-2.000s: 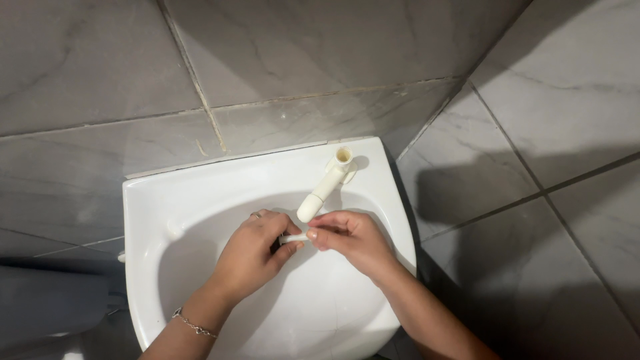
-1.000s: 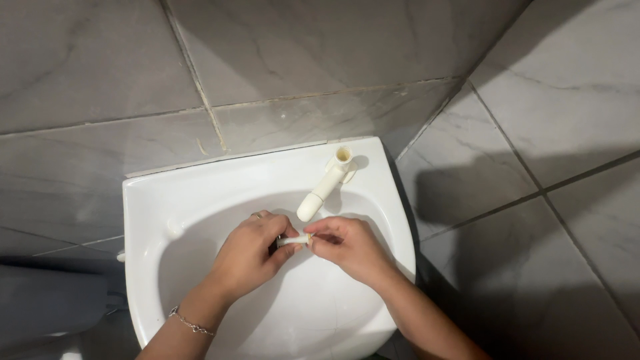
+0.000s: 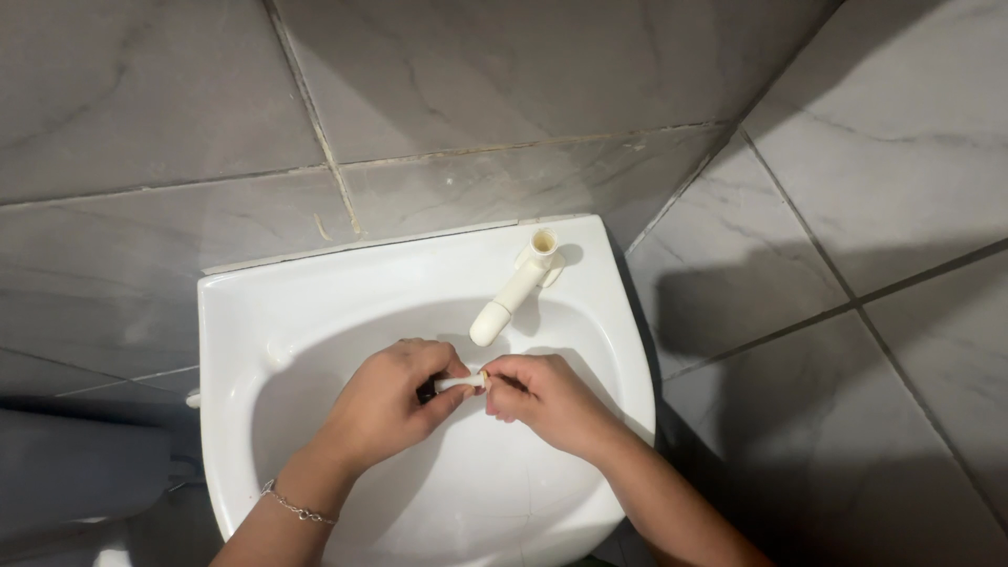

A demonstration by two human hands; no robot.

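Note:
Over the bowl of a white washbasin (image 3: 441, 488), my left hand (image 3: 394, 394) holds a small white cylindrical part (image 3: 459, 383) between thumb and fingers. The fingertips of my right hand (image 3: 551, 402) pinch the right end of that part, where a thin yellowish ring (image 3: 484, 379) shows. Something dark lies behind the part within my left fingers; what it is cannot be told. Just above my hands is the spout of an off-white plastic tap (image 3: 516, 291), mounted on the basin's back right corner. The top of the tap body is an uncovered round hole.
Grey marbled wall tiles (image 3: 504, 181) run behind the basin, and more tiles (image 3: 906, 378) lie to its right under dark shadows. A grey object (image 3: 79, 472), perhaps a bin or a toilet part, stands low at the left. A silver chain bracelet (image 3: 302, 512) is on my left wrist.
The fingers of my right hand have shifted slightly at the end of the white part. My left hand stays in nearly the same place, and the tap has not moved.

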